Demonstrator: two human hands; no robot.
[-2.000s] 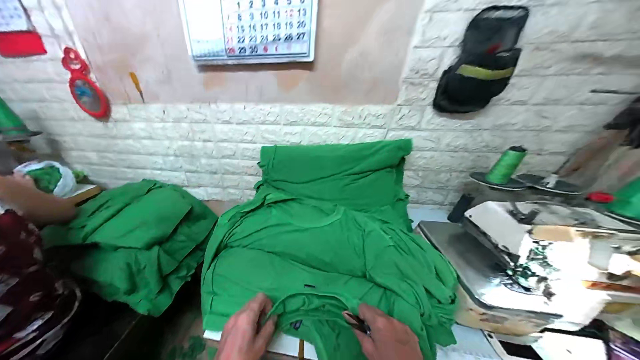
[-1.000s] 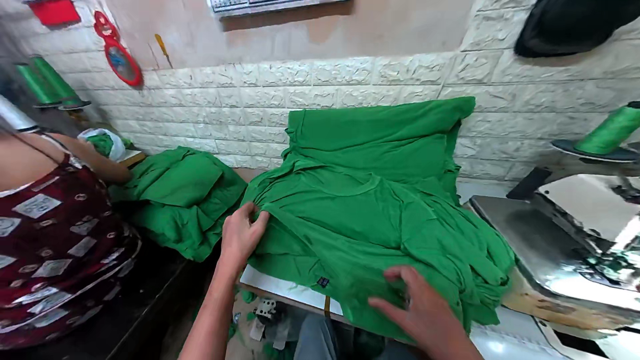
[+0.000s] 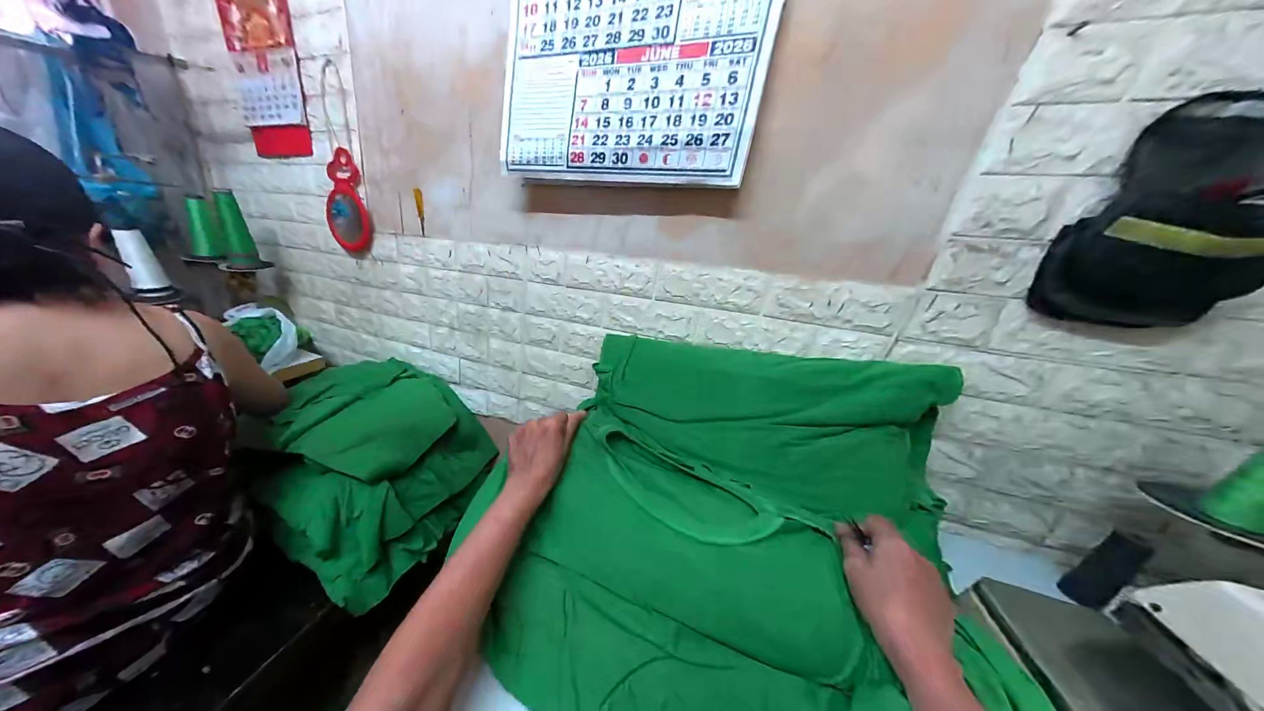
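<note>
A green knit shirt [image 3: 681,592] lies spread over a pile of green fabric, its round neckline facing the wall. My left hand [image 3: 541,449] grips the shirt at its upper left, near one shoulder. On the other side my right hand [image 3: 894,583] pinches the cloth by the opposite shoulder, and a small dark tool [image 3: 861,536], its kind unclear, shows between the fingers. Behind the neckline, more folded green cloth [image 3: 780,395] leans against the brick wall.
A co-worker [image 3: 109,474] sits at the left beside a heap of green garments [image 3: 370,444]. A sewing machine [image 3: 1200,622] and a green thread cone [image 3: 1239,499] stand at the right. A calendar [image 3: 642,99] and a black bag [image 3: 1150,222] hang on the wall.
The shirt now lies with its neckline toward the wall; two seconds ago the neckline was near the front edge. Both hands have moved to the shoulders. The view has tilted up.
</note>
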